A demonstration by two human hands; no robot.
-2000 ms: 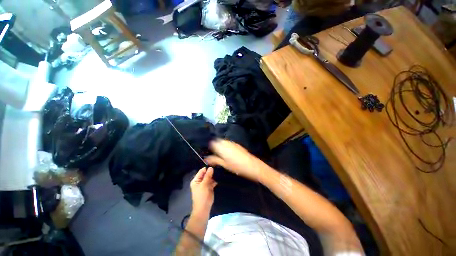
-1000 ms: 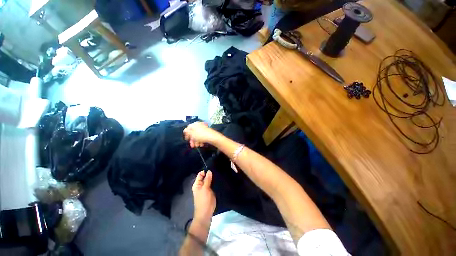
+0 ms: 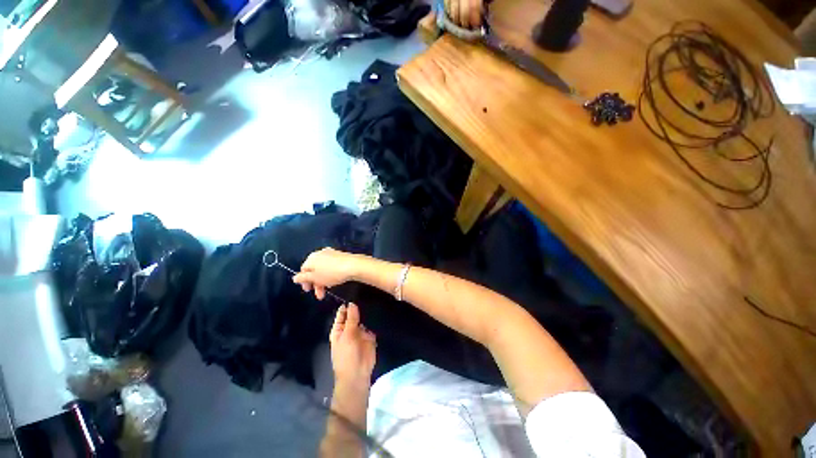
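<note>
A thin pale metal rod with a ring at its upper left end lies across both hands, over the black garment on my lap. My right hand is closed on the rod a little below the ring. My left hand is below and to the right of it, fingertips pinched on the rod's lower end. What else the left fingertips hold is too small to tell. The garment's edge hangs toward the floor at the left.
The wooden table at my right bears a cord coil, small black pieces, shears and a black spool. Another person's hand touches the shears' handles. A glossy black bag and a stool are at the left.
My right hand has moved down and left along the rod, and the ring end now shows. My left hand stays low. Another person's hand has appeared at the shears. The view has shifted.
</note>
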